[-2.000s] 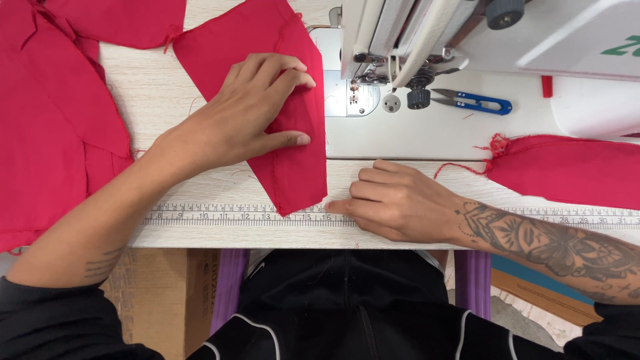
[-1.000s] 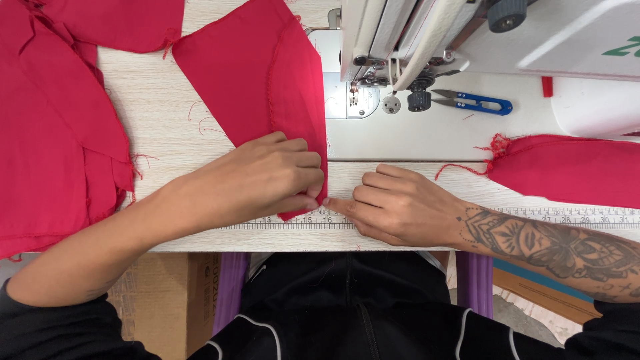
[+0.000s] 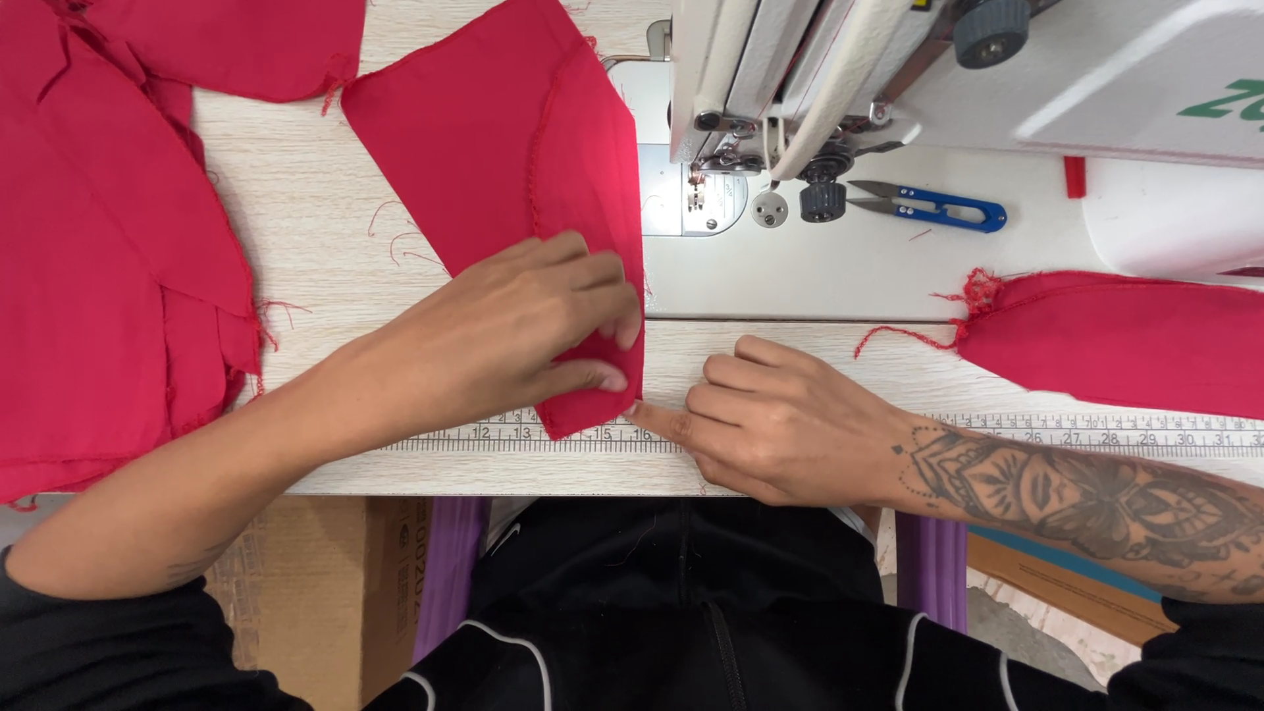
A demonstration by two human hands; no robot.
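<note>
A red fabric panel with a stitched curved seam lies left of the sewing machine's needle plate. Its narrow lower end covers part of the ruler tape on the table's front edge. Over that lower part is my left hand, fingers bent and thumb on the cloth; nothing is plainly pinched in it. My right hand rests on the table with its fingers curled and the index fingertip touching the panel's lower right corner.
Red fabric pieces are heaped at the left. Blue-handled thread snips lie on the machine bed beneath the machine head. Another red piece with tangled thread is at the right. Loose threads lie on the table.
My left hand has moved from the panel's middle down to its lower corner, then slightly up, its fingers now more spread. My right hand stays at the corner.
</note>
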